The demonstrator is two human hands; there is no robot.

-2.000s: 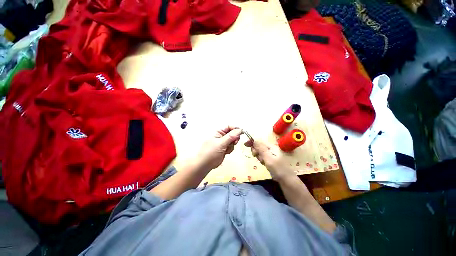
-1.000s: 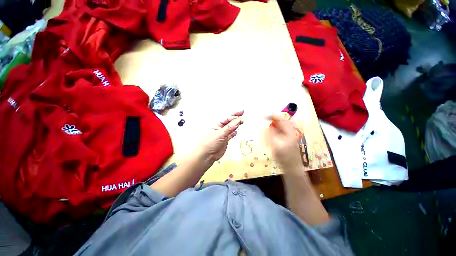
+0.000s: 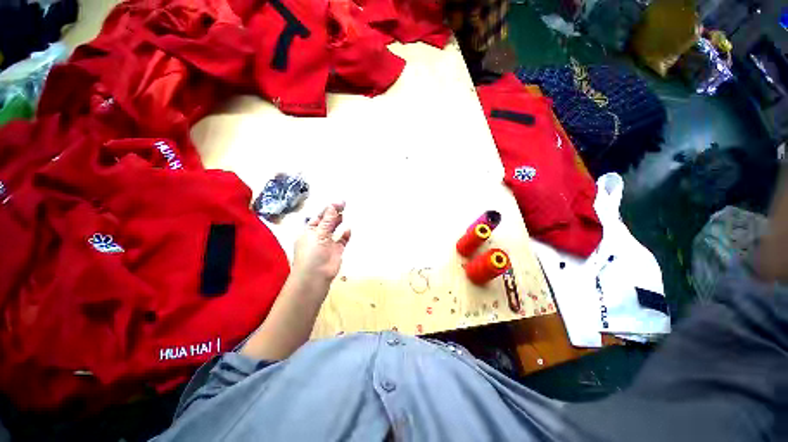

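My left hand (image 3: 318,250) is palm up over the table, thumb and fingertips apart, with no held thing visible. My right hand is out of the picture; its raised sleeve and a bit of forearm show at the right edge. A small dark button (image 3: 308,220) lies beside the left fingers, partly hidden. Behind it is a crumpled clear plastic bag (image 3: 281,195) with dark contents. The thread snips (image 3: 511,290) lie right of the red-orange thread cones (image 3: 486,266). A fine thread (image 3: 420,280) curls on the table. No needle can be made out.
Red garments (image 3: 112,207) cover the table's left and back. Another red garment (image 3: 549,173) and a white garment (image 3: 609,285) lie at the right. A magenta cone (image 3: 490,220) is beside the red-orange ones. Red specks dot the table's (image 3: 380,306) near edge. A dark bundle (image 3: 596,112) is beyond.
The snips, earlier at my right hand, now lie by the cones. My right hand has swung out of view to the right. My left hand has moved left, its fingers now apart. The view has shifted.
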